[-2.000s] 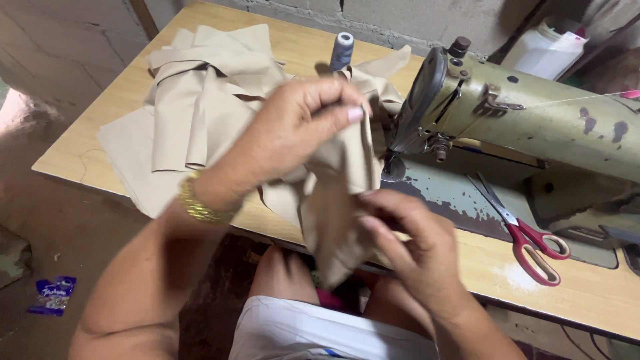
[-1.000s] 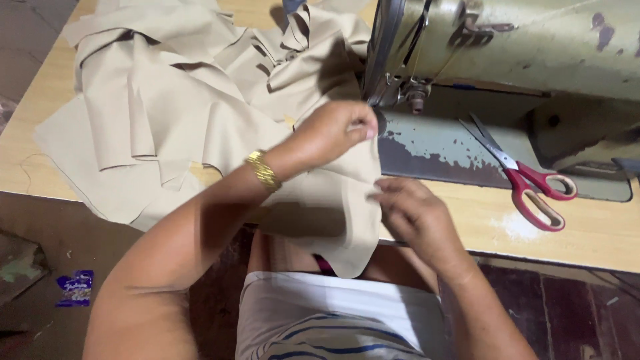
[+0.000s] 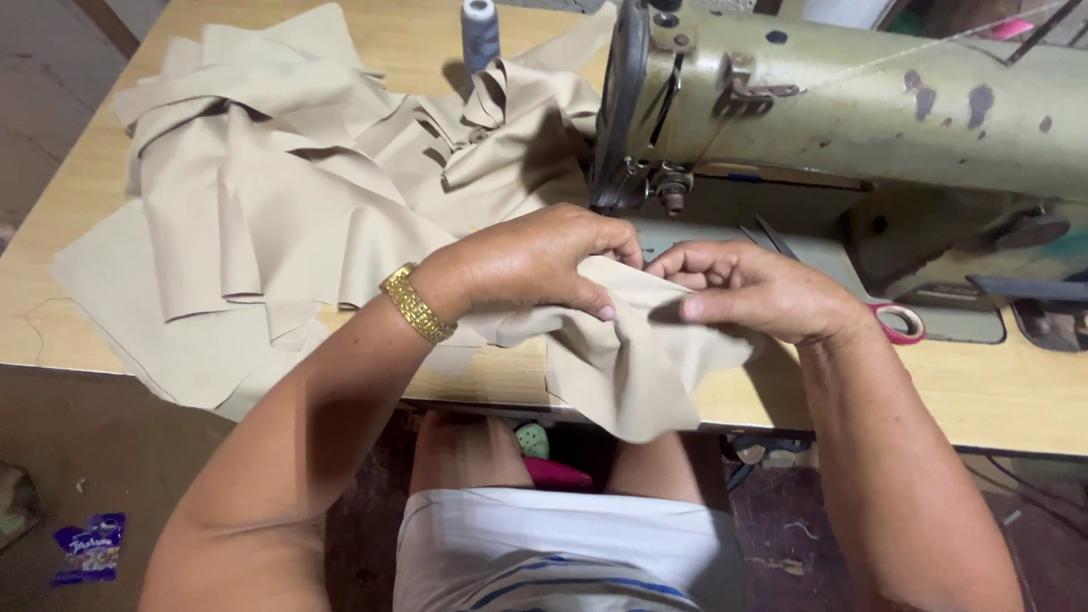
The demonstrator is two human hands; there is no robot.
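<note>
Both hands hold a piece of beige fabric [image 3: 629,357] just in front of the sewing machine's needle area. My left hand [image 3: 544,263], with a gold-coloured band at its wrist, pinches the upper left edge between thumb and fingers. My right hand [image 3: 756,289] grips the fabric's upper right side, its fingertips close to those of the left. The cloth hangs in folds over the table's front edge. More beige fabric pieces [image 3: 280,178] lie heaped to the left. The green sewing machine [image 3: 833,93] stands behind my hands; its needle tip is hidden.
A grey thread spool [image 3: 480,38] stands behind the heap. Red-handled scissors [image 3: 899,323] lie on the machine bed, partly hidden by my right hand and forearm. The wooden table's [image 3: 1003,404] front edge runs above my lap. A purple packet [image 3: 89,548] lies on the floor.
The fabric in my hands was stretched out flatter a second ago and is now bunched in folds. My right hand has moved up beside the left, over part of the scissors.
</note>
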